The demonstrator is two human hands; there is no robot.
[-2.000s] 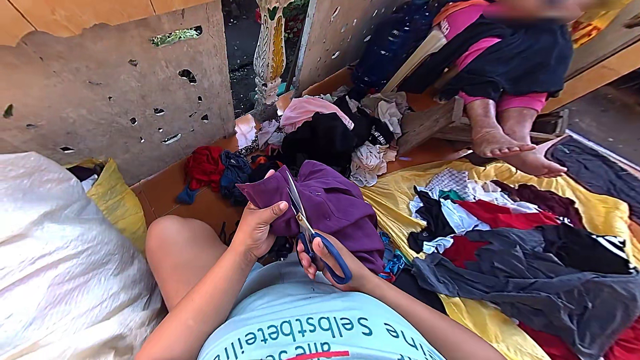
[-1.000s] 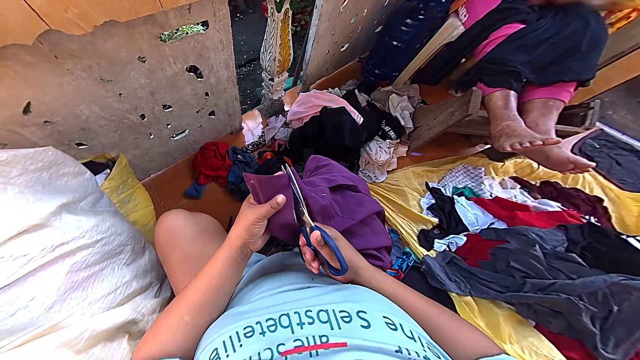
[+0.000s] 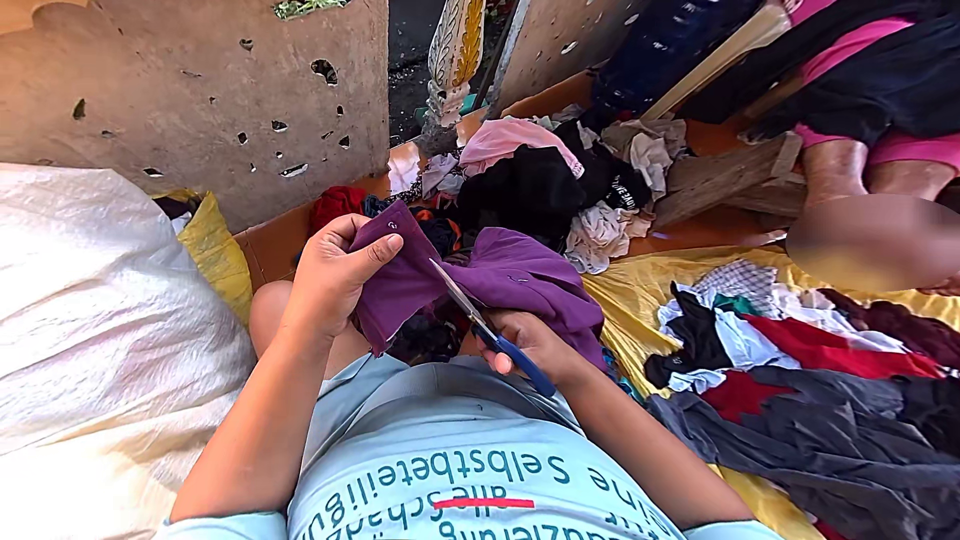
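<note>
My left hand [image 3: 341, 274] pinches a flap of purple fabric [image 3: 401, 274] between thumb and fingers, left of the scissors. In my right hand [image 3: 529, 345] is a pair of scissors with blue handles [image 3: 517, 360], its metal blades pointing up and left at the edge of the cloth. The blades look nearly together, with the flap on their left and the larger part of the fabric on their right. That larger part drapes beyond my right hand, toward my lap. Part of the handles is hidden by my fingers.
A white woven sack [image 3: 112, 322] bulges at the left, beside a yellow sack [image 3: 217, 255]. Black and pink clothes [image 3: 525, 180] are heaped ahead. On the right, assorted garments [image 3: 810, 420] lie on a yellow sheet [image 3: 622, 300]. Another person's legs [image 3: 836, 169] are at the upper right, near a wooden piece [image 3: 720, 180].
The purple flap in my left hand now hangs spread away from the larger part of the fabric, and my left hand is farther from the scissors. The other person's feet are now blurred over.
</note>
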